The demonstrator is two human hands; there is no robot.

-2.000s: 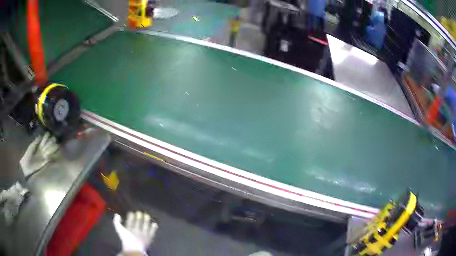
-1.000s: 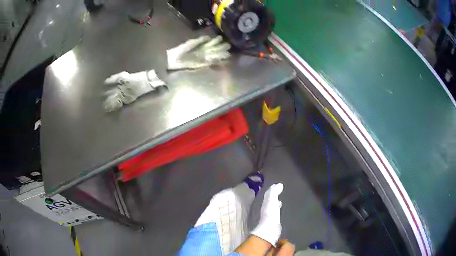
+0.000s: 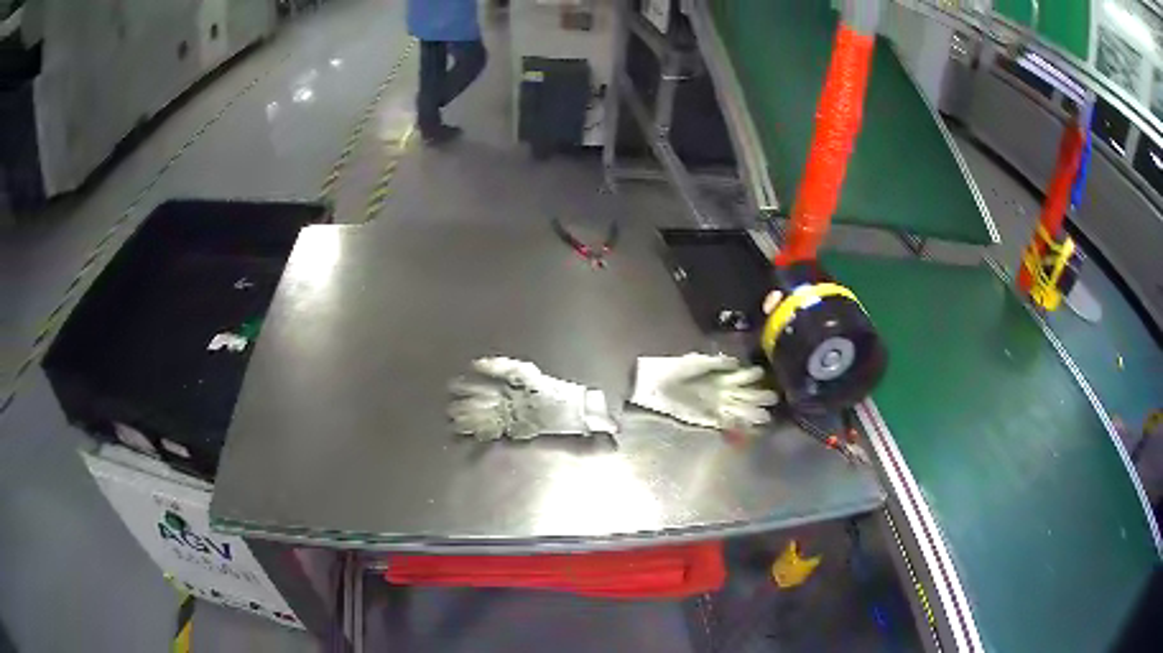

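No hand of mine is in the picture. Two whitish-grey knit gloves lie apart on the steel table in front of me. The left glove (image 3: 526, 401) has its fingers to the left and its cuff to the right. The right glove (image 3: 702, 389) has its fingers to the right, close to the black fan (image 3: 832, 347) with a yellow band. Pliers (image 3: 587, 242) with dark red handles lie open near the table's far edge. A second, partly hidden tool (image 3: 835, 438) lies below the fan.
The steel table (image 3: 370, 370) stands beside the green conveyor (image 3: 1020, 421). A black tote (image 3: 153, 319) sits on the AGV cart at left. A flat black tray (image 3: 710, 274) lies behind the gloves. Red folded material (image 3: 561, 570) is under the table. A person in blue (image 3: 444, 51) stands far back.
The view has turned left and lifted onto the steel table. My gloved hand and legs, seen a second ago, are out of the picture. The two table gloves lie as before.
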